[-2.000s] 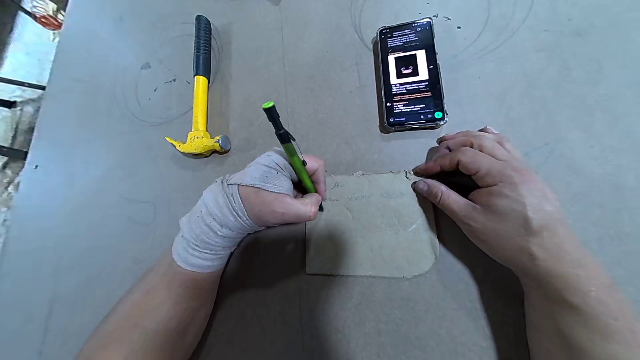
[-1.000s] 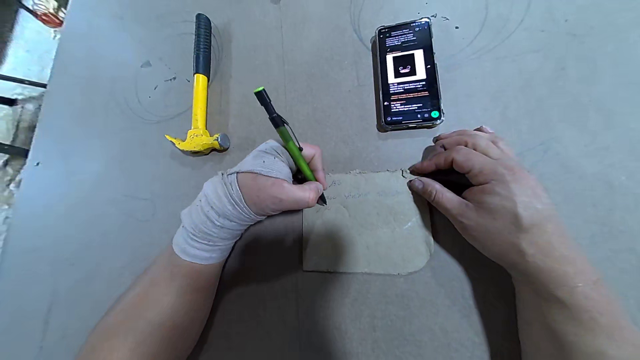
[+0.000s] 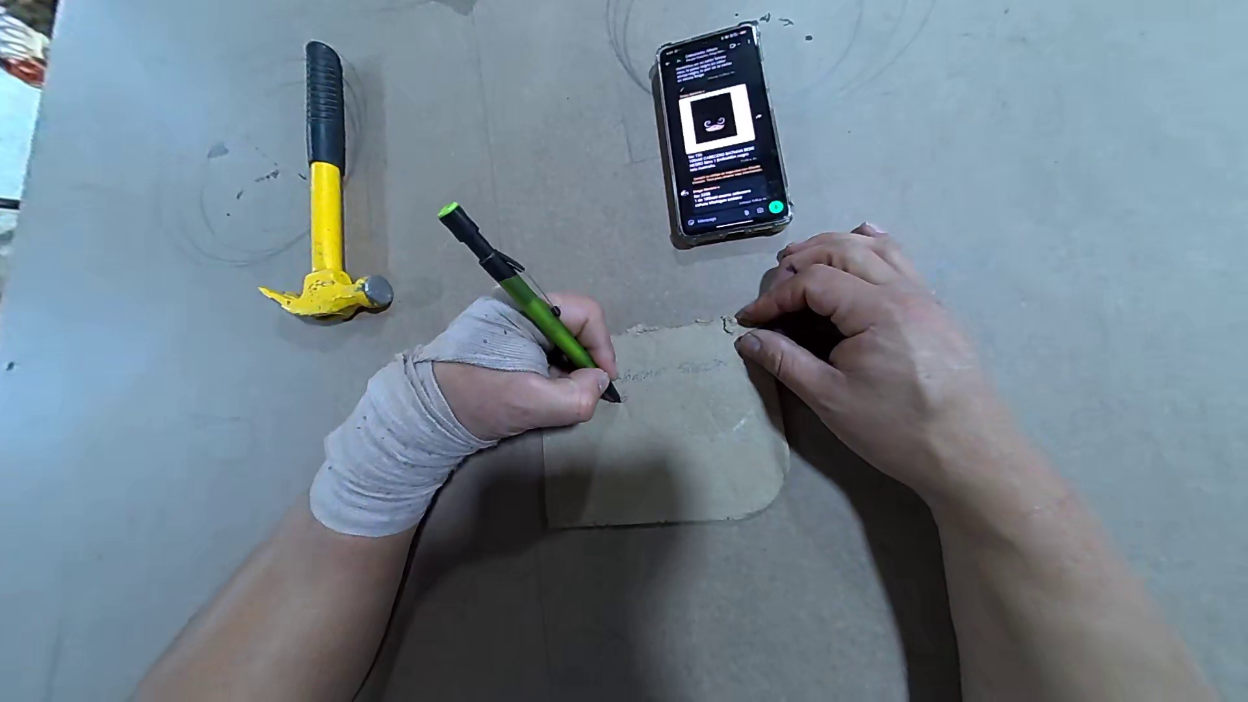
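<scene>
My left hand [image 3: 517, 375], its wrist and palm wrapped in a grey cloth bandage, grips a green and black mechanical pencil [image 3: 541, 312]. The pencil's tip rests on a beige piece, perhaps leather or card [image 3: 663, 458], with a ragged top edge and a rounded lower right corner. Faint handwriting runs across its upper part. With thumb and a fingertip, my right hand [image 3: 858, 341] touches the piece at its upper right corner; its other fingers are curled.
A yellow claw hammer [image 3: 328, 224] with a black grip lies at the upper left of the grey work surface [image 3: 1072, 244]. A smartphone [image 3: 723, 136] in a clear case, its screen lit, lies beyond my right hand. Pencilled curves mark the surface.
</scene>
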